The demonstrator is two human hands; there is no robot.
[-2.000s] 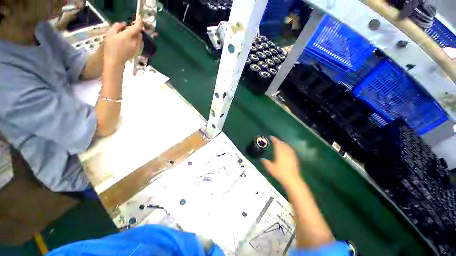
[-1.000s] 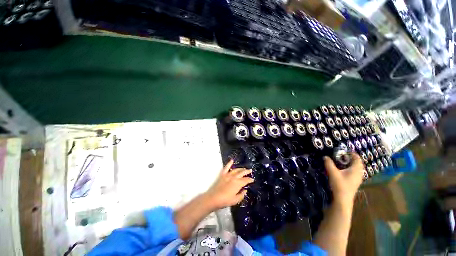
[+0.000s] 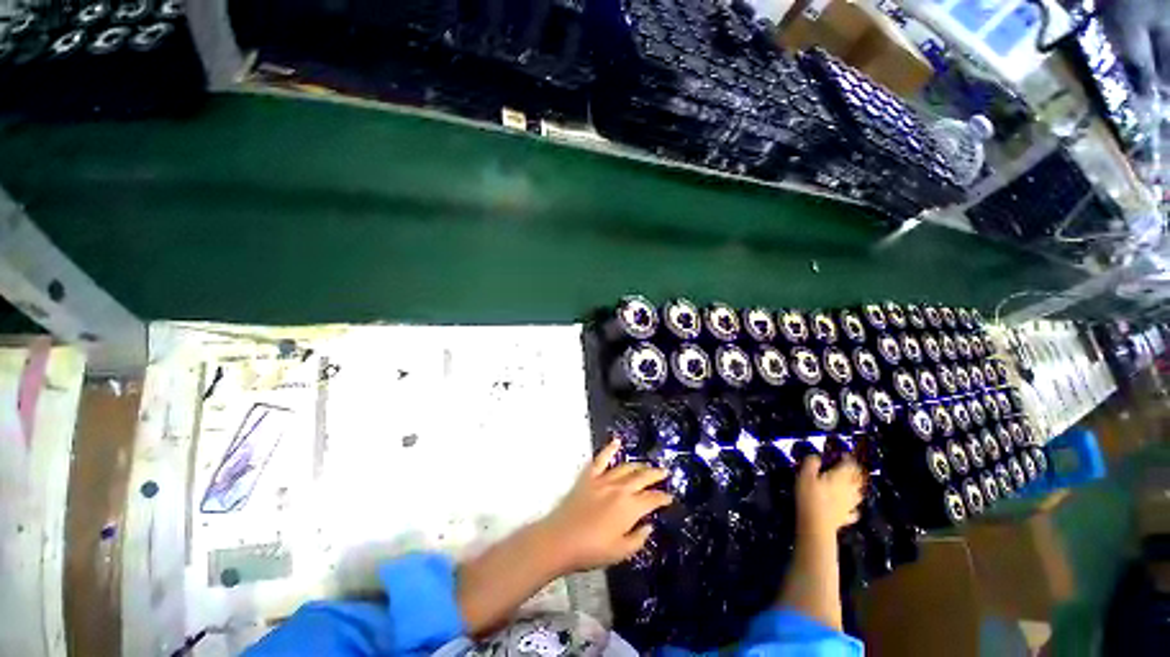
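A large black tray lies at the right end of the white worktop. Black cylindrical units with silver rings fill its two far rows and part of the third. Its nearer pockets look dark and shiny, without rings. My left hand rests at the tray's left edge, fingers apart, holding nothing. My right hand is palm down over the nearer pockets, fingers bent down near a bright glare strip. Whether it holds a unit is hidden.
The green conveyor belt runs along the far side. More ringed units stand in rows to the right. Dark stacked trays lie beyond the belt. A white post is at left, a blue item and cardboard at right.
The view has swung from the belt to the tray. My right hand, which held a unit over the tray's right part a second ago, has moved left and nearer. My left hand stays at the tray's edge.
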